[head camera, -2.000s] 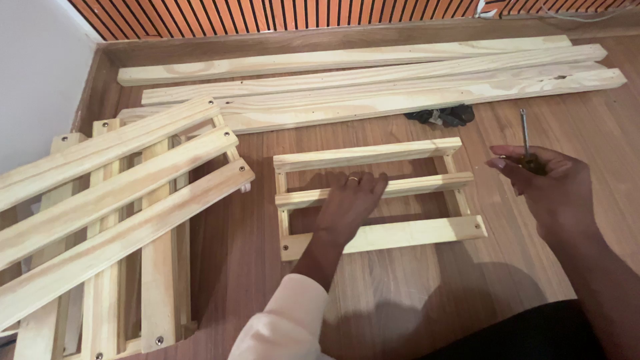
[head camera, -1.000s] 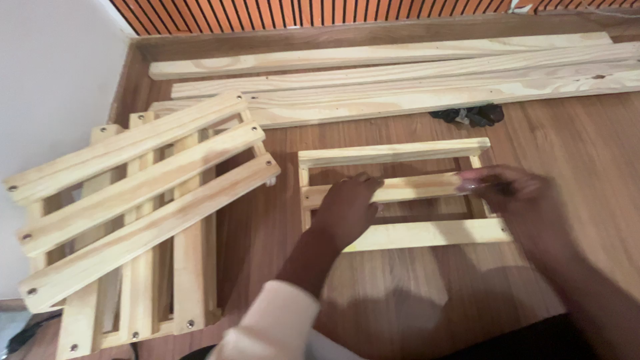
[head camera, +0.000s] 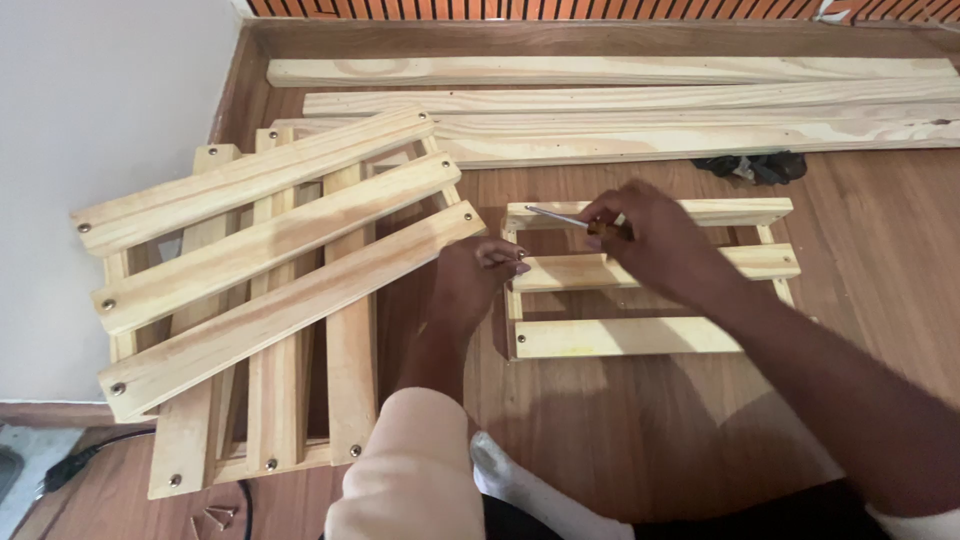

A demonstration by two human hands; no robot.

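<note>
My right hand (head camera: 649,236) holds a screwdriver (head camera: 562,216) with an amber-coloured handle; its metal tip lies over the left end of the far slat of a small pine frame (head camera: 637,337). Near the left end of the middle slat, my left hand (head camera: 480,274) pinches a small screw (head camera: 520,255) between thumb and fingertips. Screw heads show at the near slat's left end and the middle slat's right end. My right forearm hides part of the frame's right side.
Assembled slatted pine frames (head camera: 300,247) are stacked crosswise on the left. Several long pine boards (head camera: 600,71) lie along the wall, with a crumpled black plastic bag (head camera: 750,166) beside them. Loose screws (head camera: 217,516) and a black cable (head camera: 246,510) lie on the floor at lower left.
My left hand has left the middle slat's centre for its left end. My right hand has moved left over the frame with the screwdriver. The view has shifted right-to-left over the scene.
</note>
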